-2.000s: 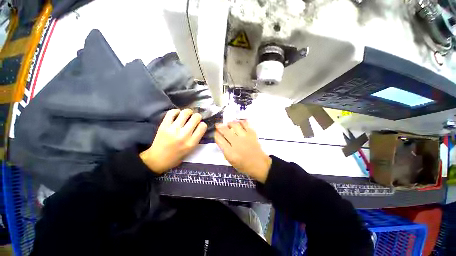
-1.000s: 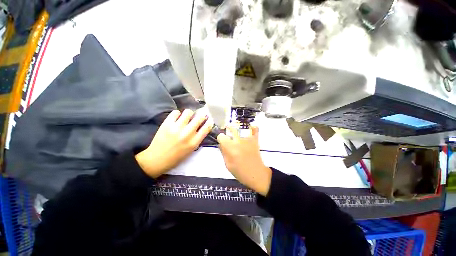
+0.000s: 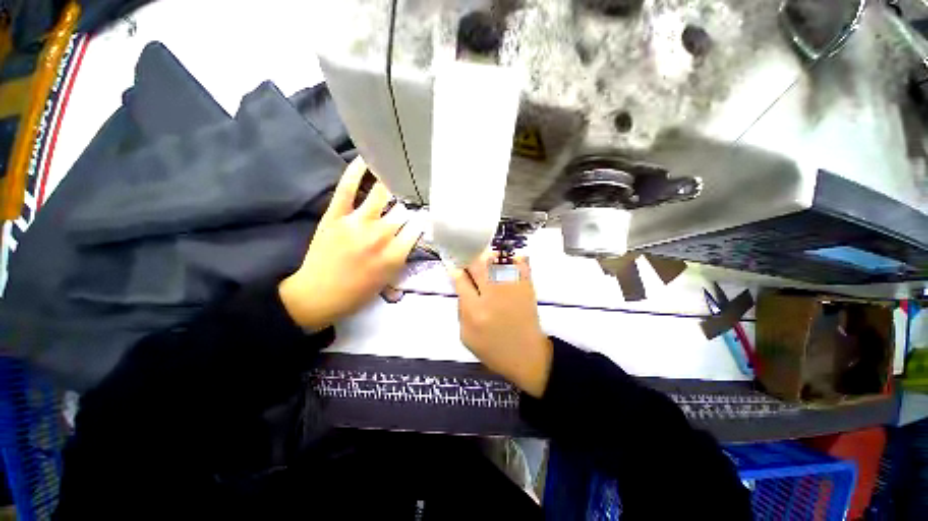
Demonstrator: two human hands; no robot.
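A large dark grey garment piece [image 3: 193, 204] lies spread left of the white sewing machine head [image 3: 651, 92]. My left hand [image 3: 351, 254] rests on its right edge with fingers spread, just left of the needle area. My right hand [image 3: 501, 310] is at the presser foot [image 3: 509, 244], its thumb and index finger on either side of a small light plate. The fingertips are partly hidden, and I cannot tell whether they hold cloth. A small dark edge of cloth shows between the hands.
Dark strips [image 3: 629, 277] lie right of the needle. An open cardboard box [image 3: 778, 346] stands at the table's right end, with thin red and blue items beside it. The control panel [image 3: 794, 239] overhangs the right side. Blue baskets [image 3: 794, 478] are below the ruler-marked table edge [image 3: 427, 392].
The view has shifted, and the machine head looks larger and nearer. My left hand has moved slightly up with its fingers more spread. Less dark cloth shows between my hands.
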